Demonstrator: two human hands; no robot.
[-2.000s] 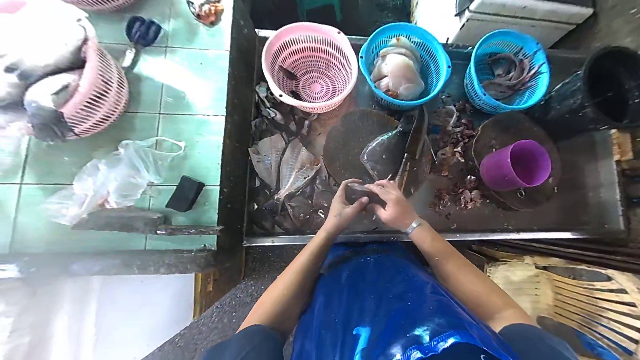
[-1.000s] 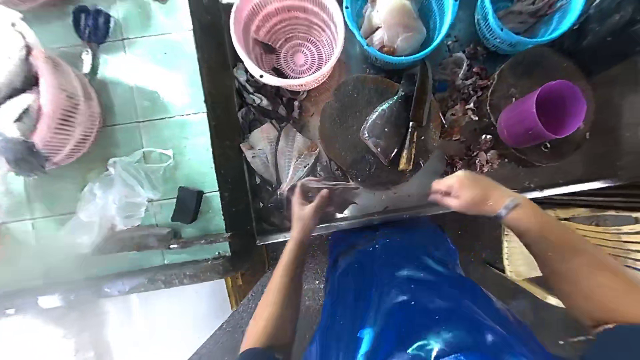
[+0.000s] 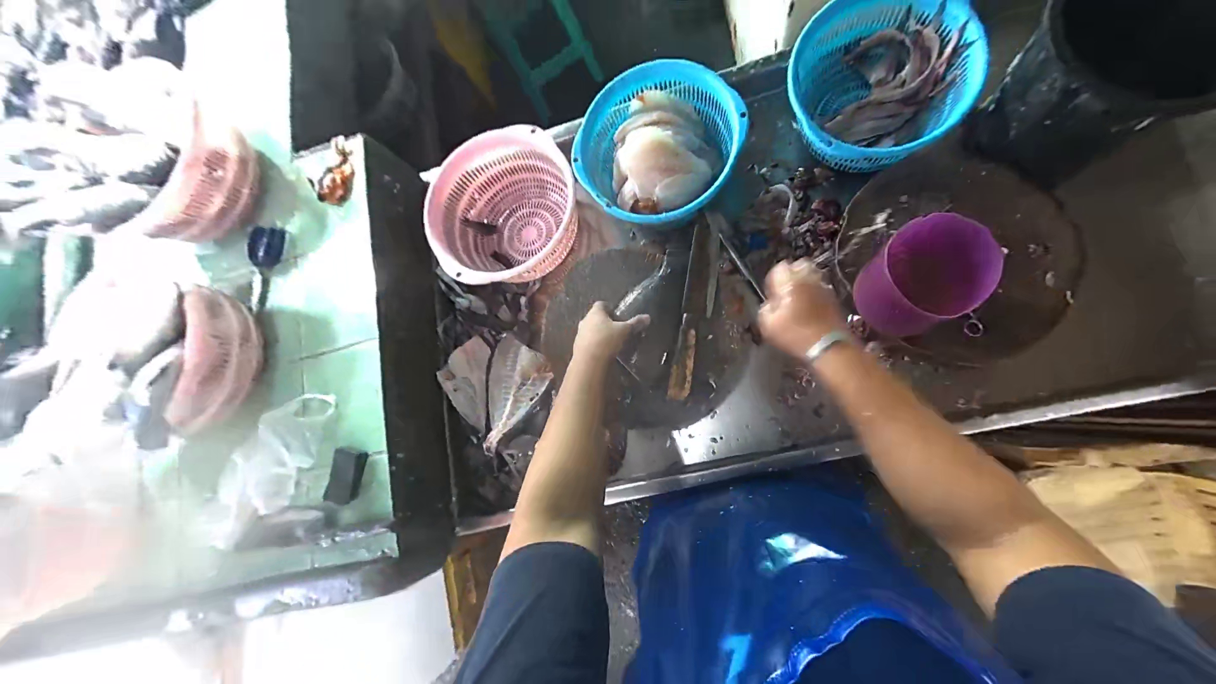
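Note:
My left hand (image 3: 608, 332) is over the left part of a round chopping board (image 3: 589, 280), at a pale, shiny piece of fish (image 3: 640, 291); its fingers partly hide the piece. A knife with a wooden handle (image 3: 681, 363) lies on the board to the right of that hand. My right hand (image 3: 800, 302), slightly blurred, is closed around the end of a thin, dark-bladed knife (image 3: 739, 258), whose blade points up and left. Dark red fish scraps (image 3: 819, 218) lie just above this hand. Opened fish frames (image 3: 494, 382) lie left of the board.
A pink basket (image 3: 440, 209), a blue basket of pale fish flesh (image 3: 581, 157) and another blue basket with fish strips (image 3: 807, 133) stand along the back. A purple container (image 3: 883, 290) sits on a second round board (image 3: 1045, 256). The metal counter's front edge (image 3: 722, 470) runs before the blue apron.
My left hand has left the front edge, where it held a fish piece, for the board. My right hand, empty over the front edge a second ago, is now at a thin knife.

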